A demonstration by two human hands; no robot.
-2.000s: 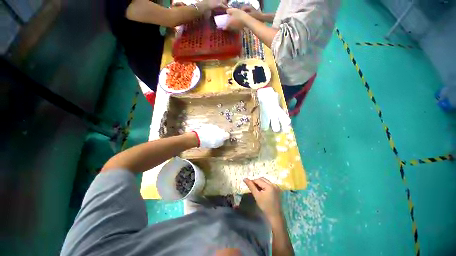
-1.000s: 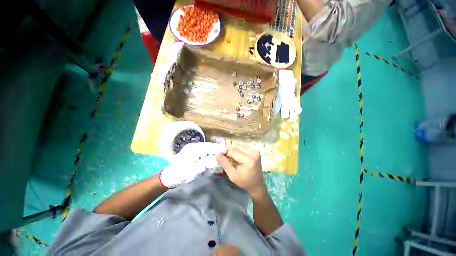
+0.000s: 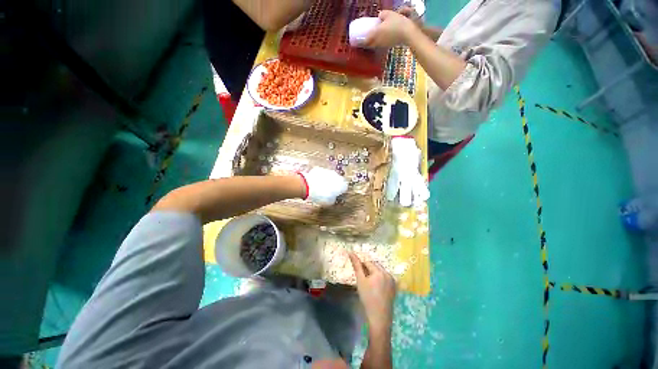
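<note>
My left hand (image 3: 324,185), in a white glove with a red cuff, reaches into the shallow brown box (image 3: 317,220); its fingertips are over the box floor near small loose pieces (image 3: 358,175), and I cannot tell whether it grips one. My bare right hand (image 3: 374,277) is low over the table's near edge, thumb and fingertips together among pale chips (image 3: 339,263); whether something tiny is between them is too small to tell. The white bucket (image 3: 225,245) with dark pieces (image 3: 257,247) stands at the near left corner.
Beyond the box are a white plate of orange pieces (image 3: 281,83), a cream dish with black pieces (image 3: 399,113) and a red perforated tray (image 3: 333,59). A white glove (image 3: 408,173) lies at the right. Another person's hand (image 3: 395,30) holds a small white bowl (image 3: 363,31).
My hands were together beside the bucket. Now my left hand is in the box and my right hand is apart from it, lower right. The view has shifted, showing more of the table's far end.
</note>
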